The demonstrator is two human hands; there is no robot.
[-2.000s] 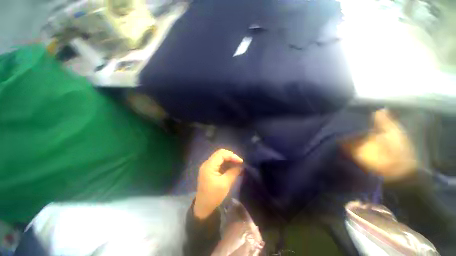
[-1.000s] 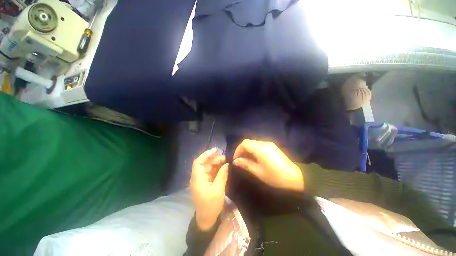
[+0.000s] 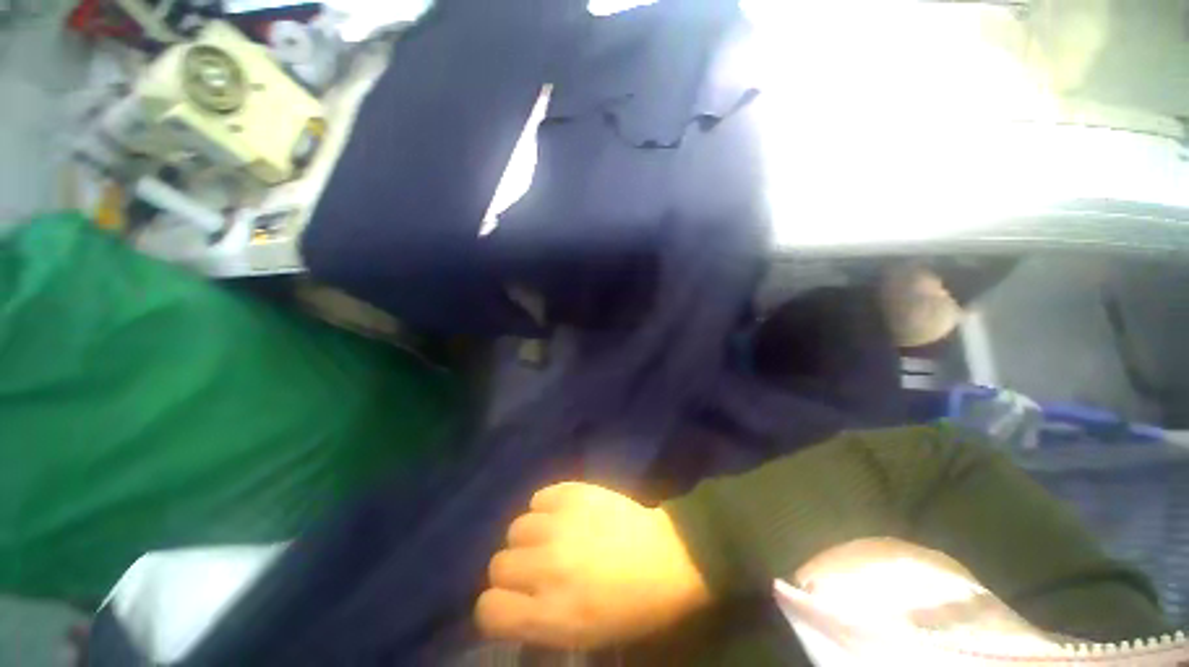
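A long dark navy fabric piece (image 3: 522,443) runs, blurred, from the table edge down across my lap to the lower left. My right hand (image 3: 593,567) is at the bottom centre, back of the hand up and fingers curled, over the dark cloth. Whether cloth is inside its fingers cannot be told. My left hand is not visible. More dark navy panels (image 3: 430,156) lie on the table and hang over its front edge, with a white strip (image 3: 519,167) showing between them.
The white table (image 3: 965,196) glares at upper right. A cream machine unit with a round wheel (image 3: 222,104) is at upper left. A person in green (image 3: 196,404) is close at left. A blue-rimmed basket (image 3: 1108,437) is at right, near a rounded pale object (image 3: 921,308).
The hands were together over my lap; now only my right hand shows, lower and curled. The navy cloth now stretches across my lap to the lower left. My left hand has gone from view.
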